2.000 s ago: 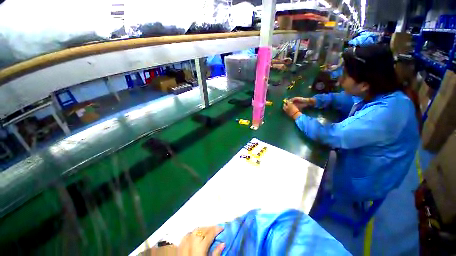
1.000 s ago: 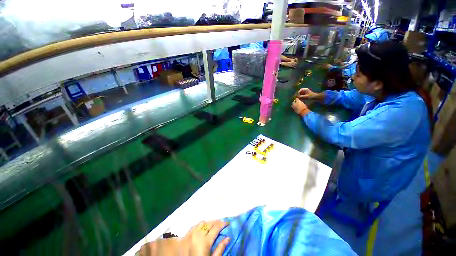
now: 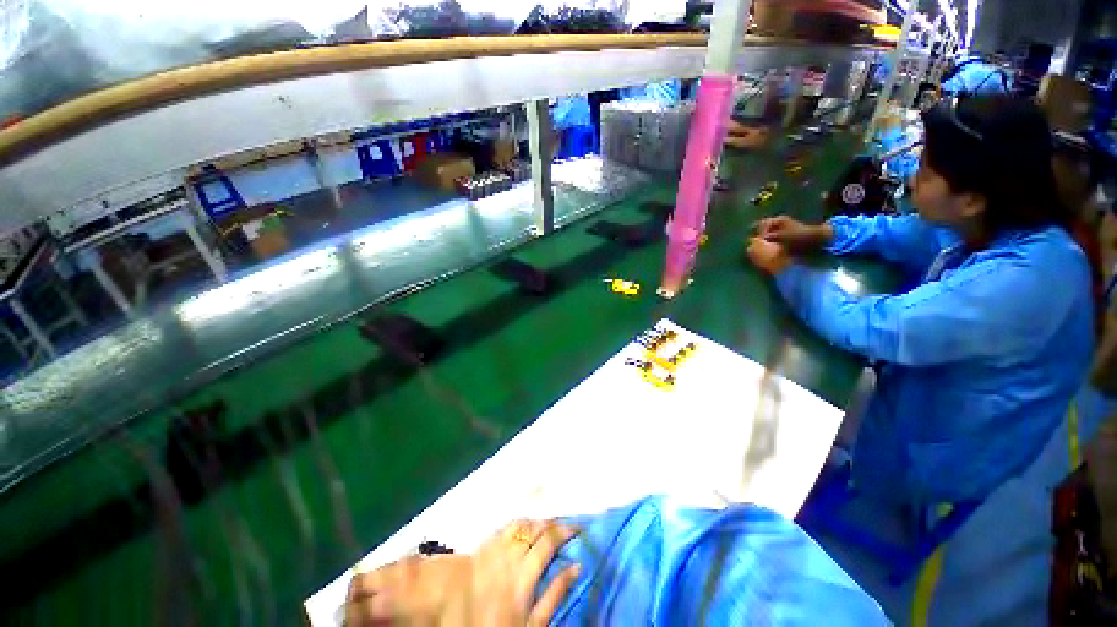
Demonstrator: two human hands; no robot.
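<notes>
Bare hands overlap at the bottom edge, cut off by it and blurred. My right hand [image 3: 423, 593] seems to reach left from a blue sleeve; the ringed hand against its cuff may be my left hand [image 3: 524, 566], but the two are hard to separate. Fingertips and anything held are hidden. A small pile of black parts [image 3: 434, 548] lies just beyond the fingers on the white board [image 3: 588, 453]. Several yellow units [image 3: 661, 374] with dark and silver ends lie grouped at the board's far corner.
The green conveyor belt [image 3: 294, 465] with dark patches runs along the left and beyond. A loose yellow unit [image 3: 624, 287] lies on it by the pink-wrapped post [image 3: 698, 184]. A raised shelf [image 3: 368, 92] spans above. A person in a blue smock [image 3: 968, 331] sits at right.
The view has shifted, so the board, post and person appear further right. More of the hands and the black pile shows at the bottom. The hands still overlap beside the pile.
</notes>
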